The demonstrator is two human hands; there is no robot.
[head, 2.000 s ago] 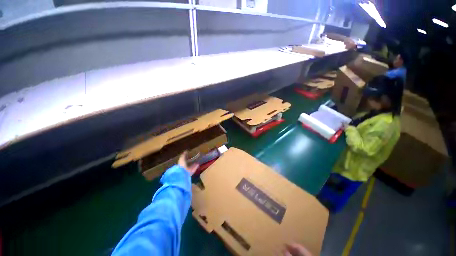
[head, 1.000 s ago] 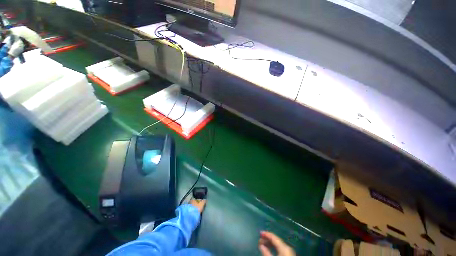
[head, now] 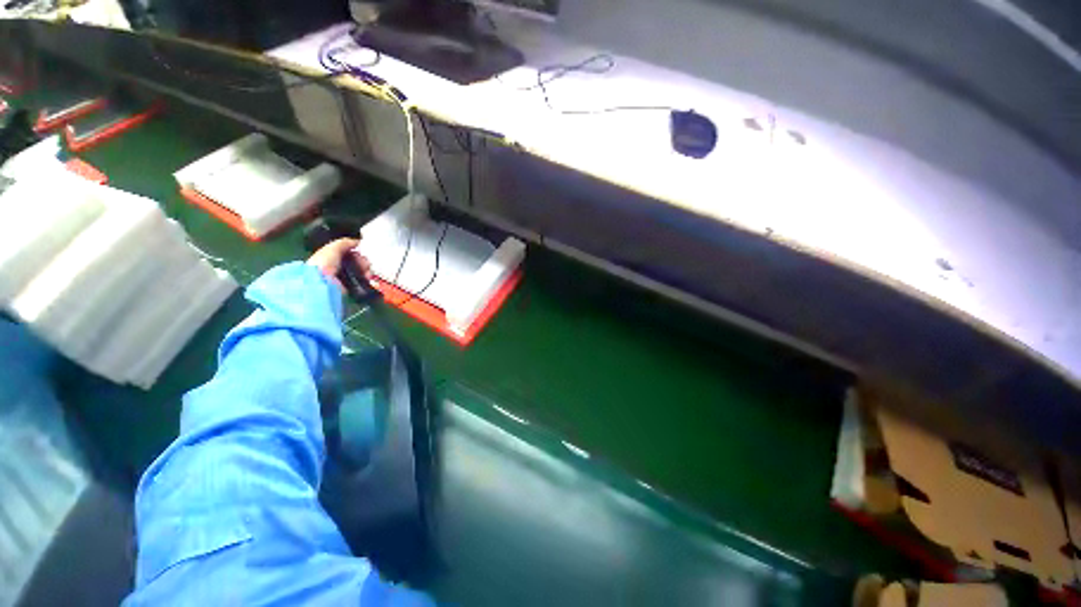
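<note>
My left hand [head: 344, 263], in a blue sleeve, is closed around the black handheld scanner [head: 354, 280], at the left end of a packed unit. The packed unit [head: 436, 267] is flat and white between white foam ends on a red base, on the green bench. The dark label printer [head: 385, 457] stands below, partly hidden by my sleeve. My right hand is not in view.
A second packed unit [head: 255, 184] lies further left. A white foam stack [head: 101, 267] stands at the left. Brown cartons [head: 978, 486] lie at the lower right. The white shelf [head: 818, 196] holds a monitor base [head: 439, 48] and black mouse [head: 693, 133]; cables hang down.
My left hand has moved up and left from the bench beside the printer to the packed unit, with the scanner in it. My right hand has left the picture. The view has shifted slightly.
</note>
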